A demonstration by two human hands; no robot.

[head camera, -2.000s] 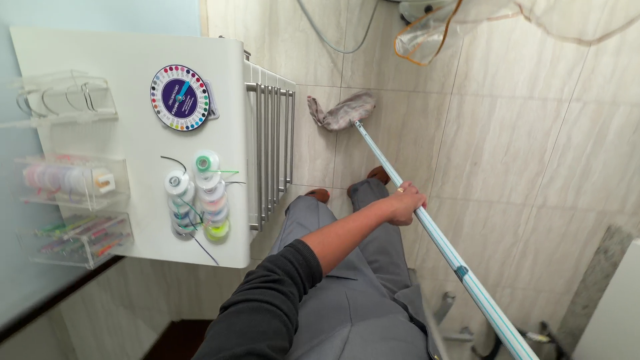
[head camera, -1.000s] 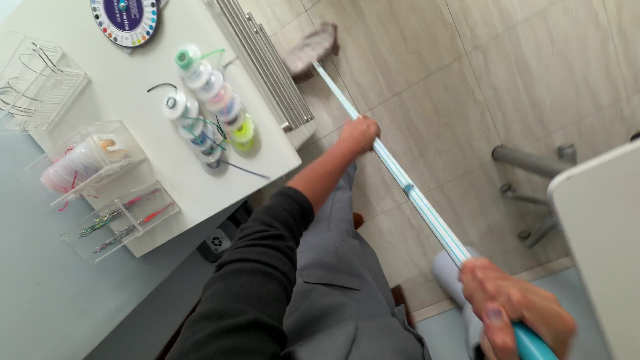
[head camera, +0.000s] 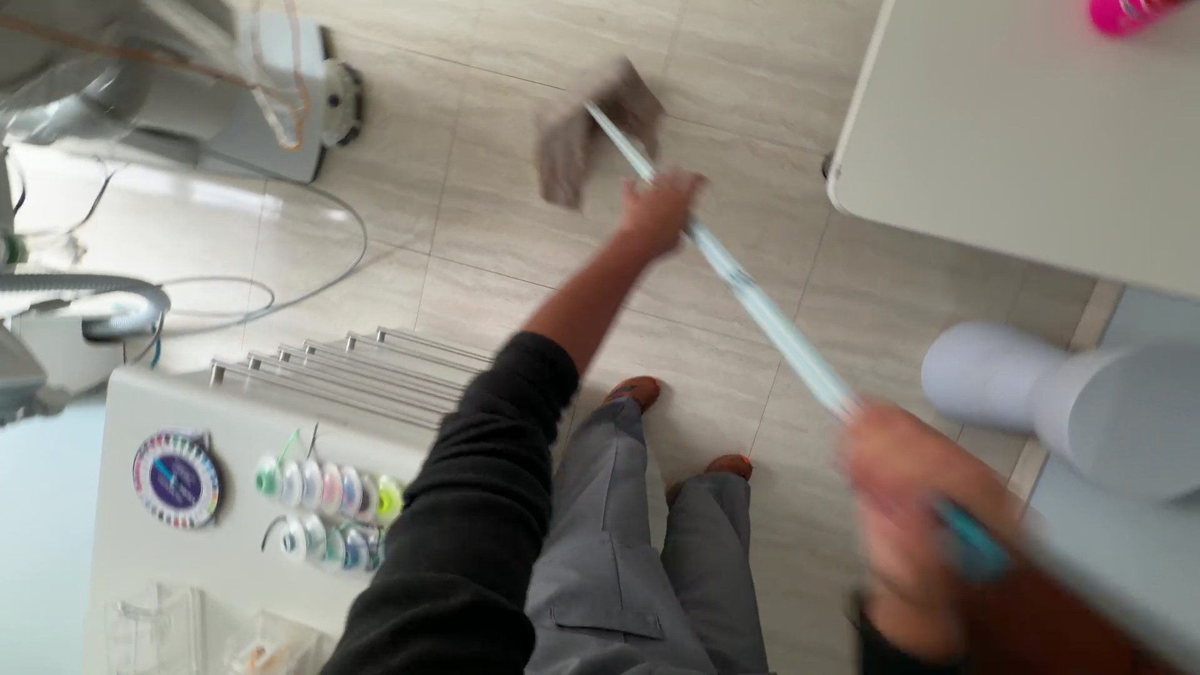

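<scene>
A pale blue striped mop handle [head camera: 783,323] runs slantwise from the upper middle to the lower right. My left hand [head camera: 661,214] is wrapped around its shaft a little below the mop head. Close to the camera, my right hand [head camera: 923,497] grips the upper end, near the teal grip [head camera: 975,539]; this hand is blurred. The grey-brown fabric mop head [head camera: 600,131], also blurred, lies spread on the tiled floor [head camera: 525,244], folded around the handle's lower tip.
A white cabinet [head camera: 122,562] with metal drawer handles bears spools and a colour wheel at lower left. Wheeled equipment [head camera: 281,103] and a loose grey cable [head camera: 361,230] occupy the upper left. On the right are a white tabletop [head camera: 1012,131] and a white pedestal stool [head camera: 994,375]. My shoes are below centre.
The view has swung strongly. The mop head was beside the cabinet's drawers and is now on the floor farther from them. My right hand, unseen two seconds ago, shows on the handle's upper end.
</scene>
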